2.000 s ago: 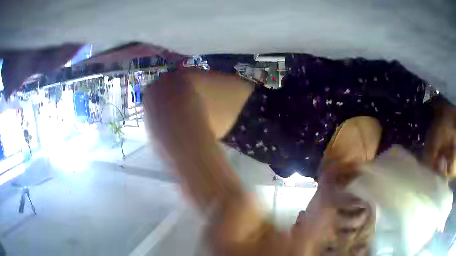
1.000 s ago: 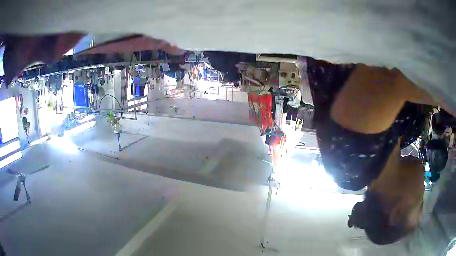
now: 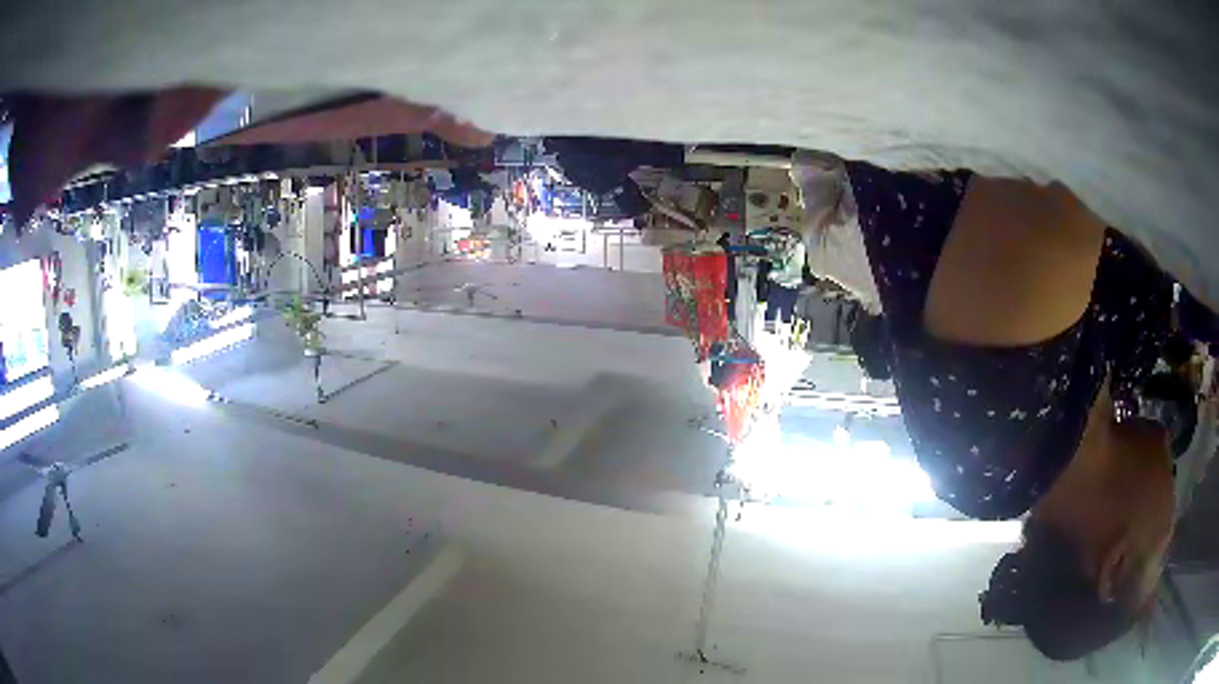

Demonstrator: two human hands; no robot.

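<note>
No hand that I can tell as mine is in view, and no work is seen in a hand. The view looks upside down. A pale grey blurred surface (image 3: 602, 80) fills the top edge, very near the camera. Under it at the upper left is a blurred maroon and pink shape (image 3: 120, 147), perhaps cloth; I cannot tell. At the right is a person in a dark, white-speckled garment (image 3: 983, 414), seen inverted, with the dark-haired head towards the bottom.
A pale ceiling (image 3: 535, 561) spreads over the lower picture, with a fan (image 3: 54, 494) at the left and bright lights (image 3: 836, 468). Red hanging things (image 3: 698, 301) are near the middle. Cluttered factory stations and a blue panel (image 3: 217, 254) lie farther off.
The blurred arms and pale object seen two seconds ago are gone. The person in the speckled garment has shifted right, uncovering the ceiling and red hanging things.
</note>
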